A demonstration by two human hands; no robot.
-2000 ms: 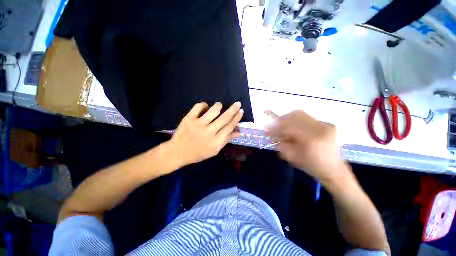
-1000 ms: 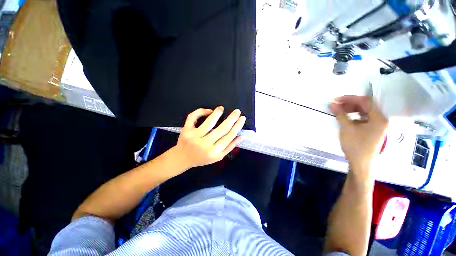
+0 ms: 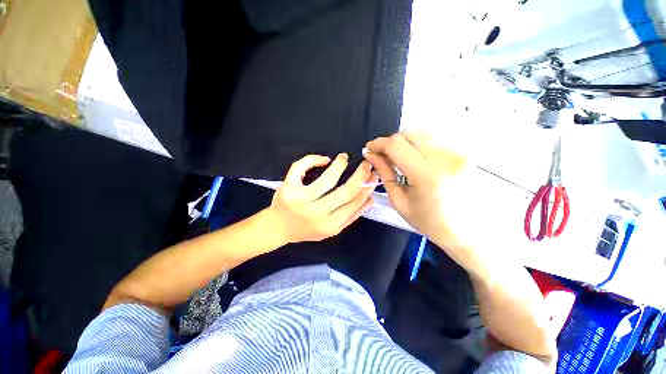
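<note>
A black fabric panel (image 3: 299, 88) lies on the white table, its right edge straight and its left edge curved. My left hand (image 3: 325, 201) rests at the panel's lower edge near the right corner, fingers bent and spread. My right hand (image 3: 420, 179) is at the same corner, thumb and fingertips close together by the fabric edge. A small metal item (image 3: 401, 178) shows among the right fingers; what it is cannot be told. The fingertips of both hands nearly meet and partly hide the corner.
Scissors with red handles (image 3: 548, 212) lie right of my right hand. The sewing machine's presser foot area (image 3: 553, 102) is at the upper right, with a black strip (image 3: 646, 131) beside it. Brown cardboard (image 3: 44, 55) is at the upper left. A blue basket (image 3: 591, 332) stands below right.
My right hand has moved left from beside the machine to the panel's corner, uncovering the scissors. My left hand stays at the lower edge. The view has shifted, moving the machine rightward.
</note>
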